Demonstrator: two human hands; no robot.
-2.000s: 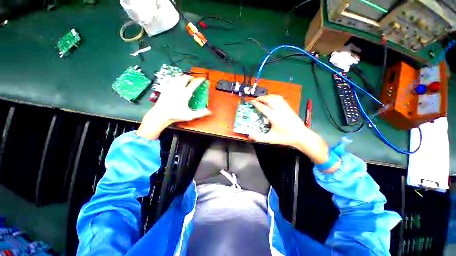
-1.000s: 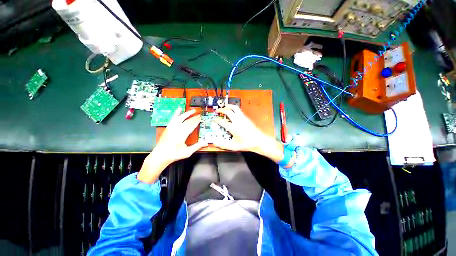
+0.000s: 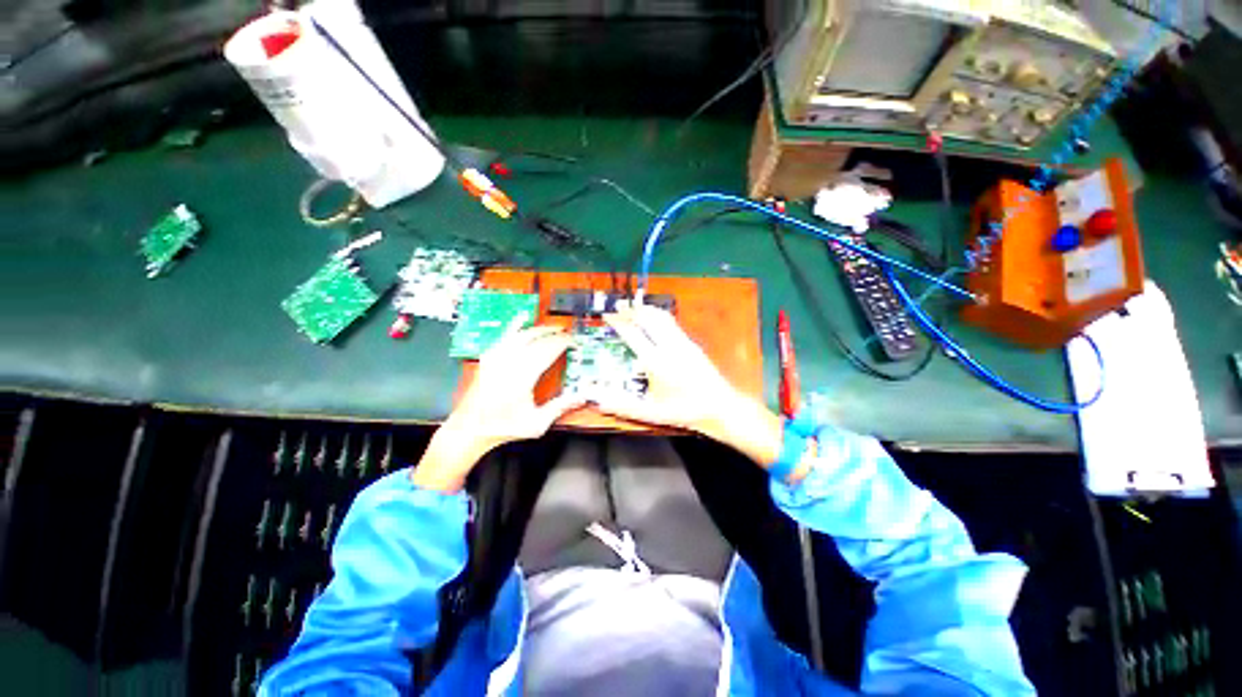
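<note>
A white-green circuit board (image 3: 599, 365) lies on the orange-red test fixture (image 3: 725, 327), its far edge against or close to the black connector block (image 3: 569, 302). My right hand (image 3: 677, 370) grips the board's right side, fingertips near the connector. My left hand (image 3: 511, 387) is at the board's left side, fingers apart, thumb close to its near left corner; whether it touches is unclear. A plain green board (image 3: 493, 324) lies on the fixture's left part, just beyond my left hand. The blue cable (image 3: 708, 199) runs from the connector block to the right.
Left on the green mat are more boards (image 3: 328, 300), a crowded board (image 3: 436, 283), RCA plugs (image 3: 488, 192) and a white roll (image 3: 341, 109). Right are a red pen (image 3: 786, 364), remote control (image 3: 876, 300), orange test box (image 3: 1056, 259), oscilloscope (image 3: 940, 68) and white sheet (image 3: 1141, 395).
My left hand has let go of the green board, which now lies on the fixture's left. My right hand has brought the crowded board to the connector block. The head view has shifted.
</note>
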